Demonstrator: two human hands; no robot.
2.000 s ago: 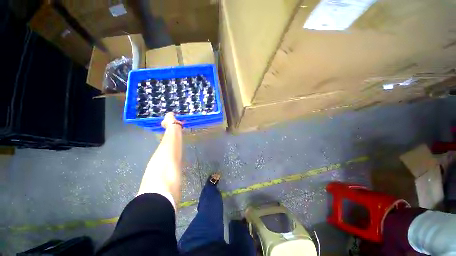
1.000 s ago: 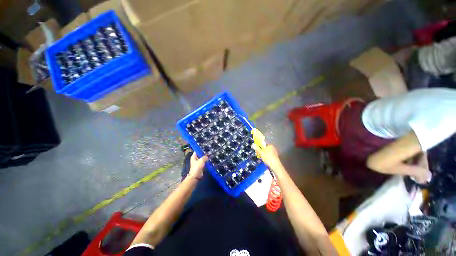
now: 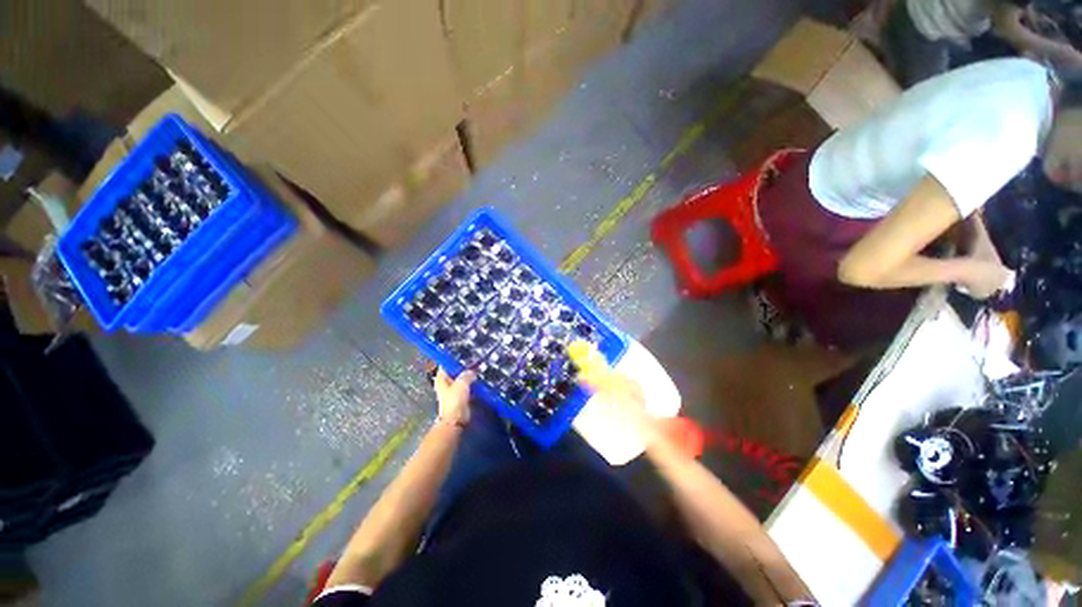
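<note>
A blue plastic tray (image 3: 403,306) filled with rows of small dark and silver modules (image 3: 481,302) is in front of me, tilted in the view, its near end over a pale stool (image 3: 653,382). My left hand (image 3: 453,394) grips the tray's left side edge. My right hand (image 3: 611,397), blurred, holds a yellow air blow gun (image 3: 584,358) over the tray's right part. A red coiled hose (image 3: 753,451) runs from near my right hand towards the bench.
Stacked blue trays (image 3: 255,225) stand on a carton at the left. Large cartons (image 3: 344,107) line the top. A seated person (image 3: 925,142) is at the right by a red stool (image 3: 712,243). The bench (image 3: 872,462) holds black housings (image 3: 967,457) and another blue tray (image 3: 908,569).
The blow gun has moved from the tray's right rim to over the modules. The red hose is stretched towards the bench. The view has shifted, showing more bench.
</note>
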